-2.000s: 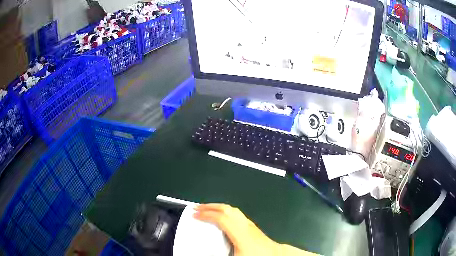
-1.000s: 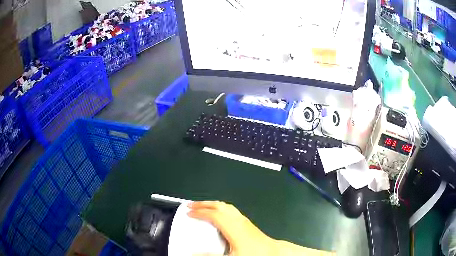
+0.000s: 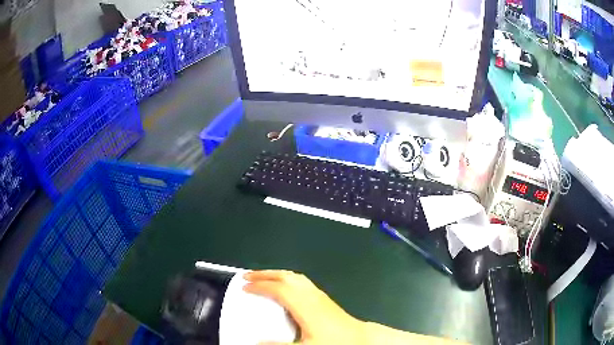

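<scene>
A white camera housing (image 3: 252, 315) with a glossy black ball head (image 3: 192, 304) lies on the dark green bench top (image 3: 269, 246) at the bottom of the view, the black head towards the left. A slim white antenna (image 3: 219, 267) sticks out along its far side. My right hand (image 3: 306, 303) reaches in from the lower right and holds the white housing, fingers over its top. The housing's lower part is cut off by the picture's edge. My left hand is not in view.
A monitor (image 3: 357, 116) stands at the back, with a keyboard (image 3: 323, 185), blue parts tray (image 3: 336, 147) and white round units before it. At right are a pen (image 3: 417, 248), paper (image 3: 452, 210), mouse (image 3: 470, 268), black slab (image 3: 509, 306) and power supply (image 3: 518, 192). A blue crate (image 3: 74, 236) stands at left.
The whole scene has shifted slightly left in the picture as the view moved. My right hand stays on the white housing. The red digits on the power supply have changed.
</scene>
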